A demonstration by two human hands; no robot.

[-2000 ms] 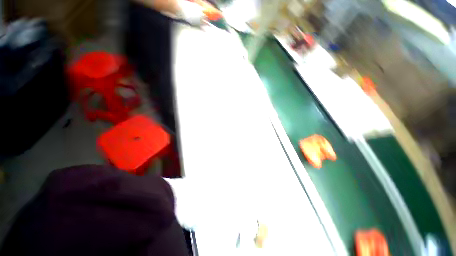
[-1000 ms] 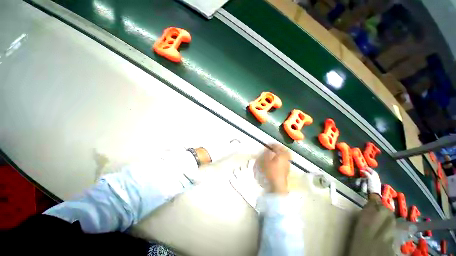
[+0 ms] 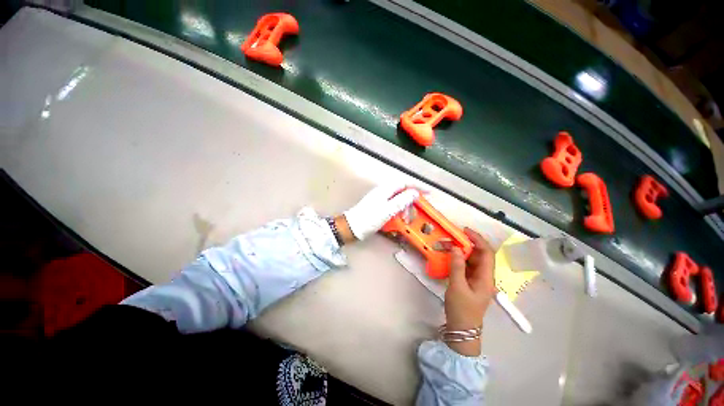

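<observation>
An orange controller shell (image 3: 429, 231) is held between my two hands above the off-white bench. My left hand (image 3: 377, 212), in a white glove, grips its upper left end. My bare right hand (image 3: 470, 273) grips its lower right end with thumb and fingers. A flat pale item with a dark edge (image 3: 414, 270) lies partly hidden under the shell. A slim white stick (image 3: 513, 312) lies beside my right hand. A yellow notched piece (image 3: 514, 277) lies just right of that hand.
A clear round bottle (image 3: 564, 250) lies by the yellow piece, with a second white stick (image 3: 590, 276) beyond. A metal rail (image 3: 349, 135) separates the bench from the green belt (image 3: 492, 127), which carries several orange shells (image 3: 430, 118). A red stool (image 3: 83, 293) stands lower left.
My hands now hold a shell, and the yellow piece shows. The other worker's gloved hand and brown sleeve are gone from the right. The shells on the belt stand in different positions.
</observation>
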